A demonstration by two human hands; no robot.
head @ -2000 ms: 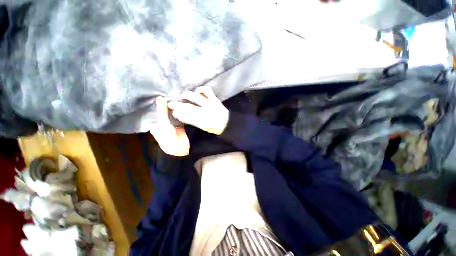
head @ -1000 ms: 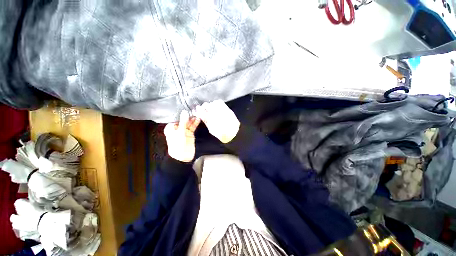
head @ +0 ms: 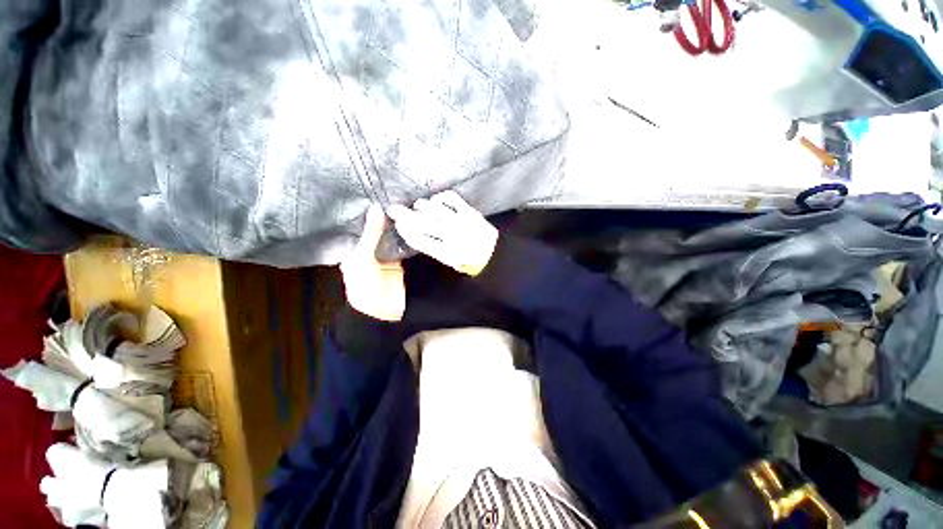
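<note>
The grey quilted jacket body (head: 238, 124) lies over the white table, its near edge hanging towards my lap. The front zip (head: 348, 122) runs down it to the plain hem rib (head: 517, 178). My left hand (head: 373, 271) and my right hand (head: 451, 231) pinch the hem rib at the zip's lower end, close together. A small dark grey fold shows between them. The fingertips partly hide the zip end.
Red-handled scissors (head: 705, 25) lie beside the sewing machine (head: 827, 62) at upper right. A thin dark sliver (head: 633, 112) and an orange-handled tool (head: 819, 152) are on the table. Grey jackets (head: 713, 300) hang at right. Rib bundles (head: 114, 413) lie by a cardboard box (head: 196, 320).
Since one second ago, my hands have moved slightly up onto the hem, and the rib end is folded between them. Earlier the view was tilted and blurred.
</note>
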